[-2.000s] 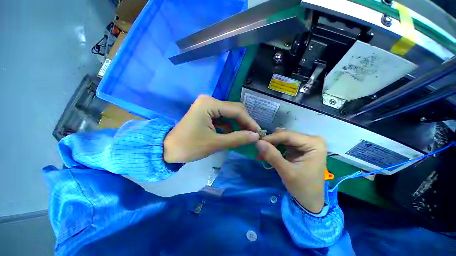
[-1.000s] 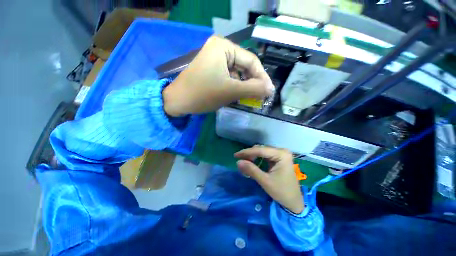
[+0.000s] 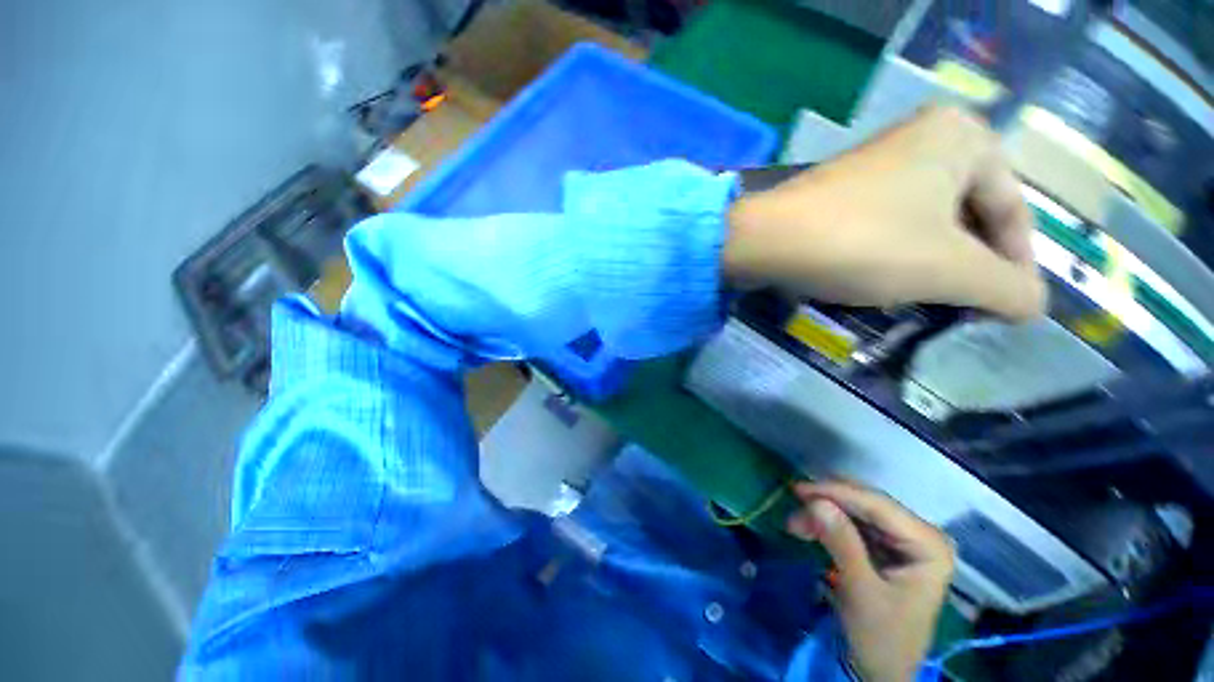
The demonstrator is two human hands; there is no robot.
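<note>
My left hand (image 3: 885,220) is blurred and reaches over the top of the white-grey machine (image 3: 852,426). Its fingers are bent and the fingertips are over the area beside the feed rail; I cannot tell whether anything is between them. My right hand (image 3: 885,566) is low at the machine's front edge, with thumb and fingers curled close together. A thin yellow-green wire (image 3: 759,509) runs beside its fingertips. I cannot make out a part in it. A pale plate (image 3: 999,373) on the machine lies below my left hand.
A blue plastic bin (image 3: 586,120) stands left of the machine, partly behind my left sleeve. The feed rail (image 3: 1158,320) crosses the upper right. A blue coiled cord (image 3: 1052,637) runs from my right wrist. Cardboard (image 3: 499,60) and a dark crate (image 3: 253,273) are at the left.
My hands were together at first, pinching a tiny component. They have parted; my left hand has moved up and right across the machine. The view has turned, and my right hand stays low.
</note>
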